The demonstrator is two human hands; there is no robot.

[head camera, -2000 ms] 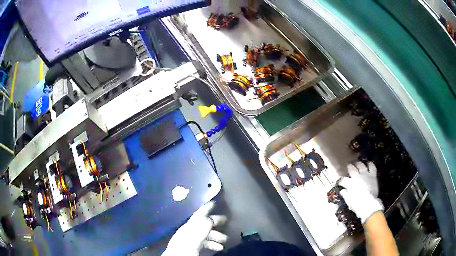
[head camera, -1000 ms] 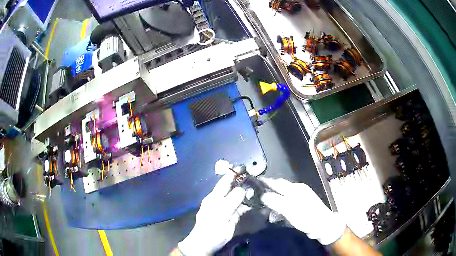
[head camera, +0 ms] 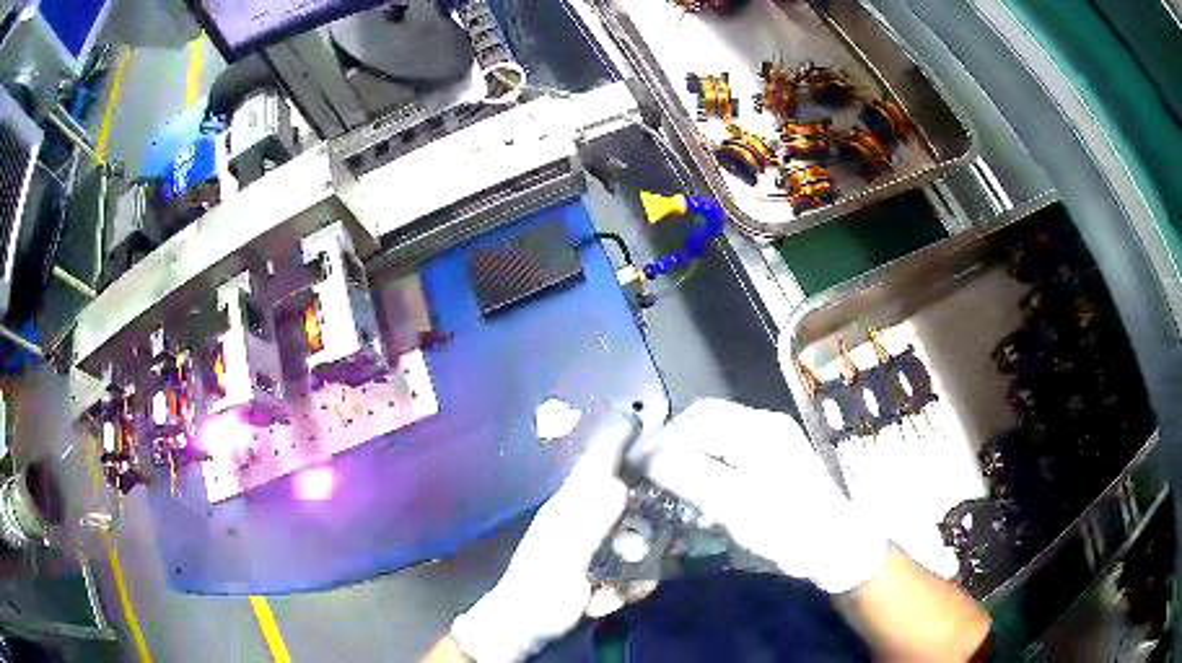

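In the head view, my gloved left hand (head camera: pixel 551 557) and gloved right hand (head camera: pixel 758 486) meet low at the centre. They hold a dark wound coil (head camera: pixel 635 538) between them, partly hidden by the fingers. To the left, the fixture beam (head camera: pixel 214 253) carries fixtures (head camera: pixel 340 304) with orange-wound coils in them. A bright pink-purple glow shows at the fixtures and on the perforated plate (head camera: pixel 389 395), with a second spot on the blue table.
The blue table (head camera: pixel 506 389) bears a black ribbed block (head camera: pixel 522 275) and a yellow-tipped air nozzle (head camera: pixel 664 205). The right near tray (head camera: pixel 804 324) holds three coils in a row and a dark heap. The upper tray (head camera: pixel 959 153) holds orange coils.
My right hand has come from the near tray to meet my left hand, and both now hold a coil. The pink glow has appeared and grown brighter. The view has shifted.
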